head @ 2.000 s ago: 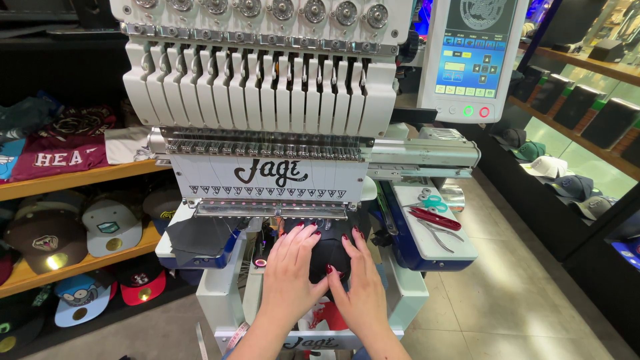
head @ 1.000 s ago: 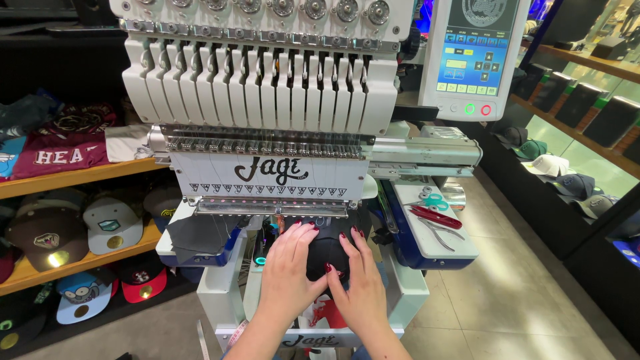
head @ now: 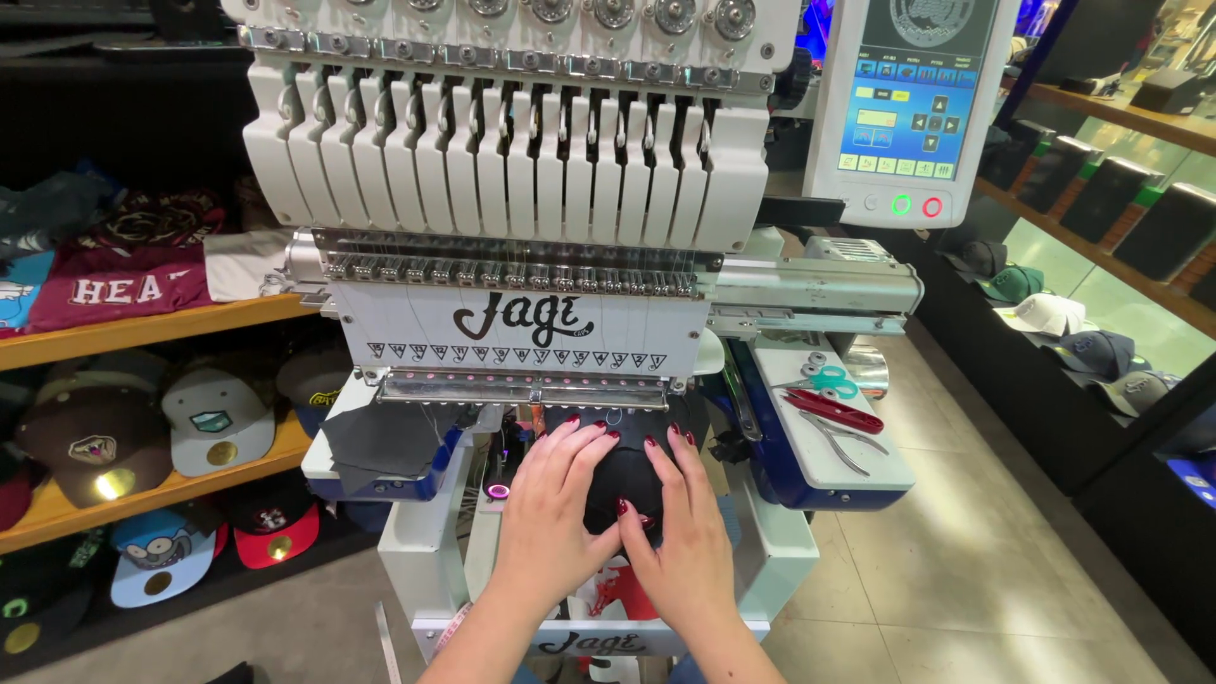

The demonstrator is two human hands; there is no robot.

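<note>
A black cap (head: pixel 622 484) sits under the needle area of a white multi-needle embroidery machine (head: pixel 513 171). My left hand (head: pixel 556 494) rests on the cap's left side, fingertips near its top. On the right side of the cap lies my right hand (head: pixel 679 513), fingers spread, with its thumb near my left thumb. Both hands press against the fabric from either side. A small pale stitched mark or thread loop shows on the cap just beyond my fingertips. The needle tips and the cap's far part are partly hidden by the machine head.
Right of the machine, a white side table (head: pixel 836 427) bears teal snips (head: pixel 829 382), a red tool (head: pixel 834 410), metal pliers (head: pixel 841 442) and bobbins. Dark fabric (head: pixel 380 446) lies on the left side table. A control screen (head: pixel 902 104) stands upper right. Shelves of caps (head: pixel 218 418) flank the machine.
</note>
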